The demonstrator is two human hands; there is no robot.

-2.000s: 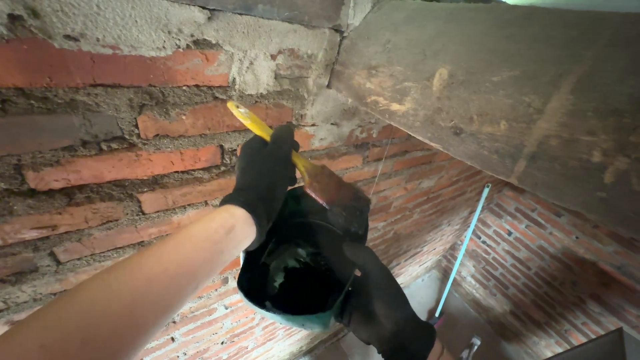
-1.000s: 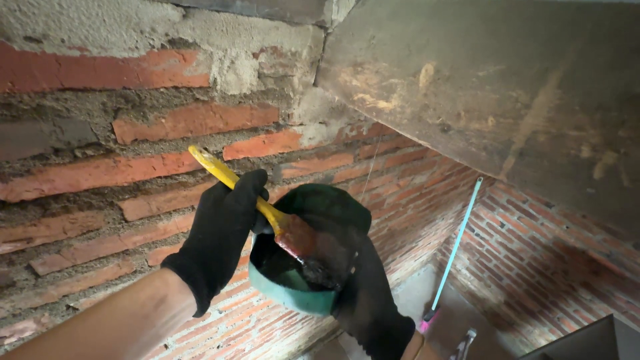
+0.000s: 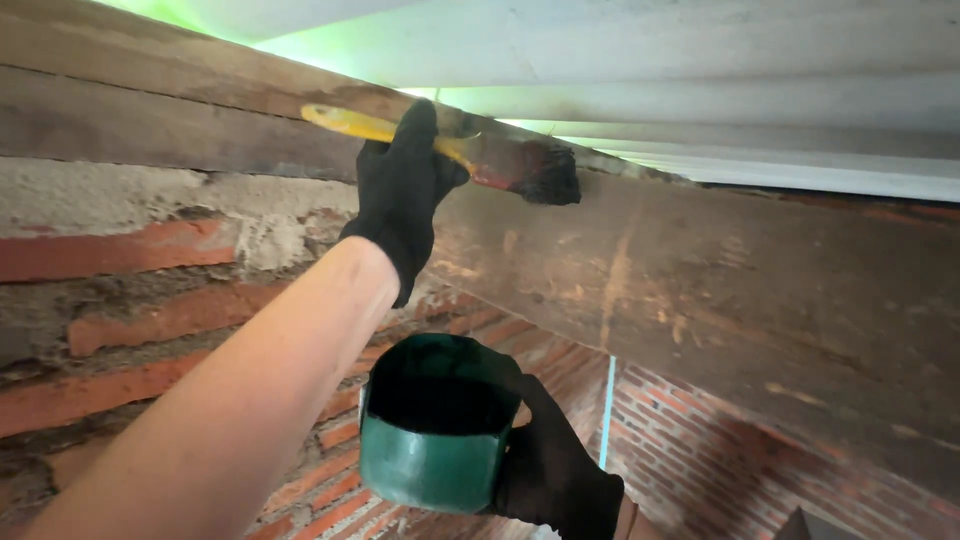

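Observation:
My left hand [image 3: 405,187], in a black glove, grips the yellow handle of a paintbrush [image 3: 517,165] close to the brush head. The brush's dark, wet-looking bristles point right, in front of the upper part of a wooden beam [image 3: 675,277]; whether they touch it I cannot tell. My right hand [image 3: 551,457], gloved in black too, holds a green plastic container [image 3: 431,469] by its right side, lower down. Dark content shows inside the container, under its open top.
A rough brick wall [image 3: 150,322] with mortar runs along the left. Corrugated roof sheets [image 3: 675,67] lie just above the beam. Behind, a light blue pole [image 3: 608,412] stands near another brick wall [image 3: 697,450]. A dark angular object [image 3: 814,525] shows at the bottom right.
The brush was in the container one second ago; my left hand has lifted it out and up to the beam. The view has tilted upward. My right hand still holds the container.

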